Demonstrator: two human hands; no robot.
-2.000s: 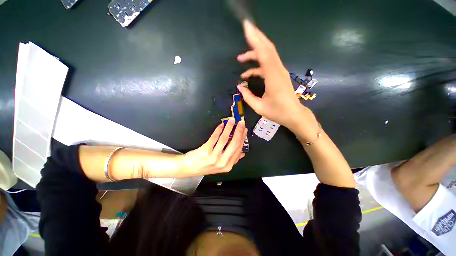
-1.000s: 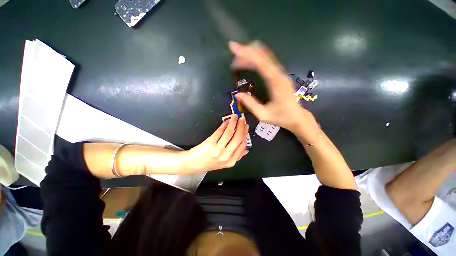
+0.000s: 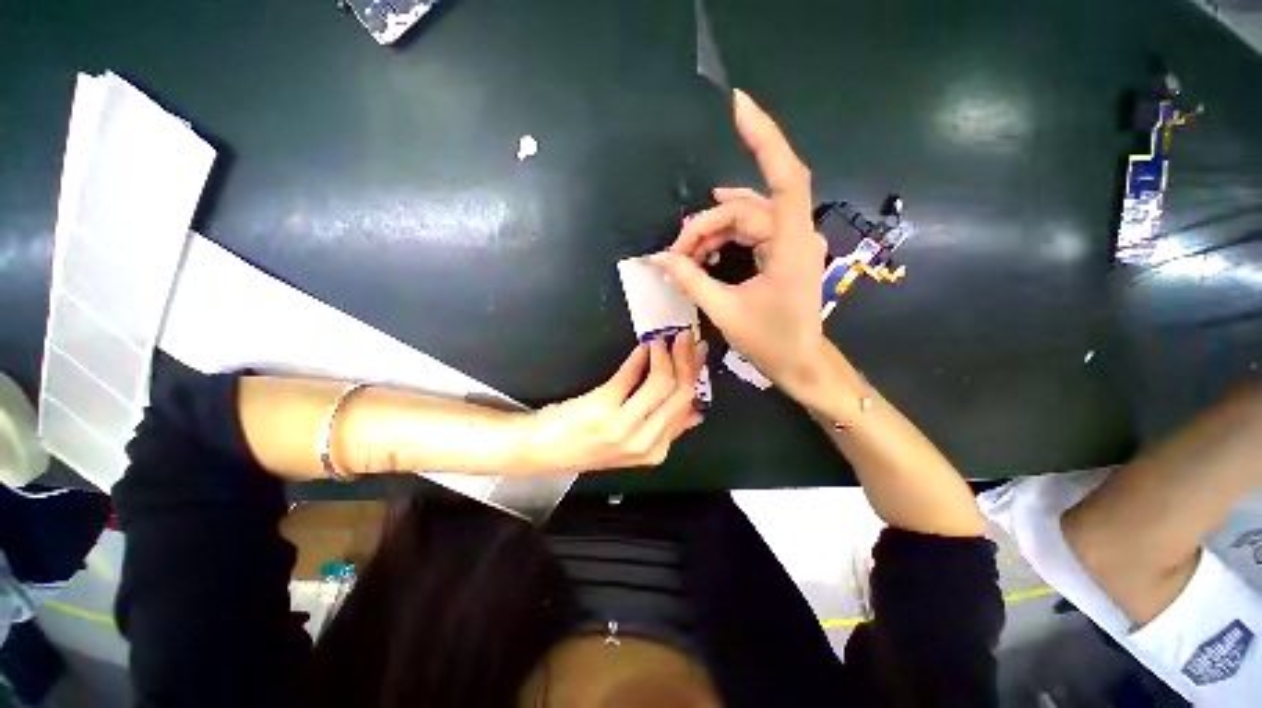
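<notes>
A phone circuit board with a plain white display area [image 3: 656,299] lies in front of me. My left hand [image 3: 630,415] holds its lower part between the fingertips. My right hand [image 3: 761,270] pinches at the upper edge of the white area with thumb and a bent finger. A thin grey translucent film piece [image 3: 710,53] sticks to its raised index fingertip. The board's top end is mostly hidden behind the right hand. A second board [image 3: 844,274] with an orange-gold ribbon cable [image 3: 869,277] lies just right of the right hand, partly covered by it.
A stack of white sheets [image 3: 118,263] lies at left. A long white sticker sheet [image 3: 291,332] runs under my left forearm. A board [image 3: 1143,201] lies at far right, another [image 3: 392,14] at the top edge. A white scrap [image 3: 527,145] lies on the green surface. A neighbour's arm [image 3: 1176,498] is at right.
The held board now shows a white face where blue and orange showed before. My right hand's fingers have closed into a pinch at it. Another board has appeared at far right.
</notes>
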